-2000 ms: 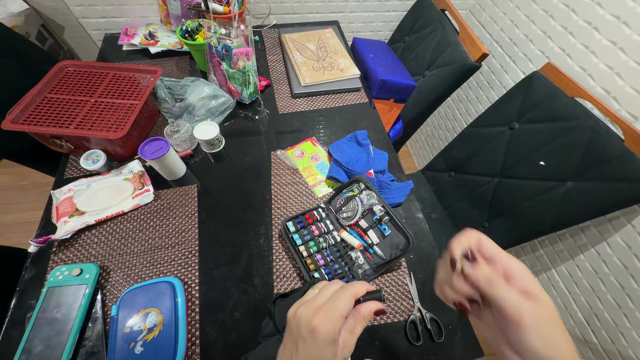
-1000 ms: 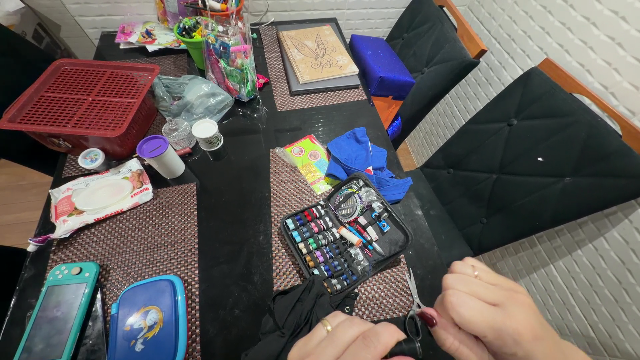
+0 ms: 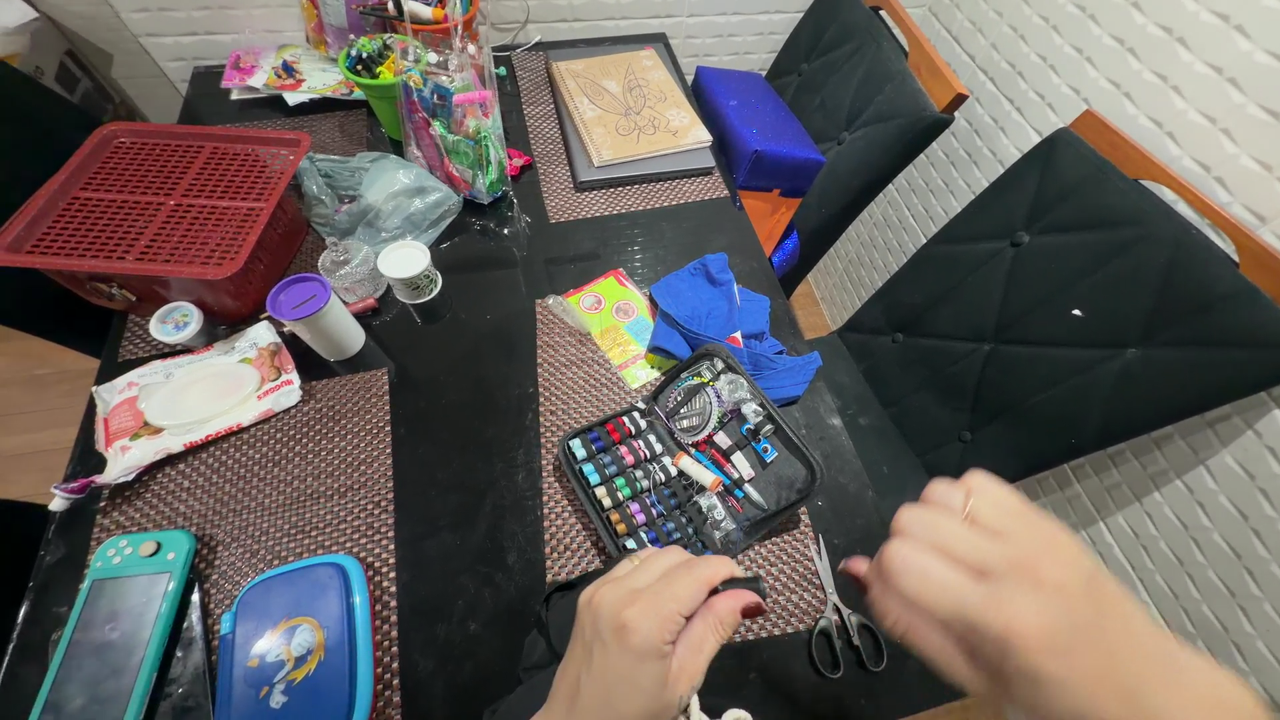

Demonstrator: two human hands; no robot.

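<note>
My left hand (image 3: 650, 625) is closed on black fabric (image 3: 545, 645) at the bottom centre, a dark fold of it showing between thumb and forefinger. My right hand (image 3: 960, 570), blurred and with its fingers curled, is raised to the right, apart from the left; whether it pinches a needle or thread cannot be seen. Between and beyond the hands lies an open black sewing kit (image 3: 690, 460) with rows of thread spools, a ring of pins and small tools. A pair of scissors (image 3: 840, 615) rests on the table between the two hands.
Beyond the kit lie a blue cloth (image 3: 715, 310) and a colourful packet (image 3: 615, 320). A red basket (image 3: 150, 210), wipes pack (image 3: 195, 395), purple-lidded cup (image 3: 315, 315), game console (image 3: 120, 625) and blue case (image 3: 295, 640) are at left. Black chairs (image 3: 1050, 320) line the right side.
One second ago my hands were close together near the scissors. Now my right hand is lifted away to the right and up, and the scissors show fully. My left hand still grips the black fabric.
</note>
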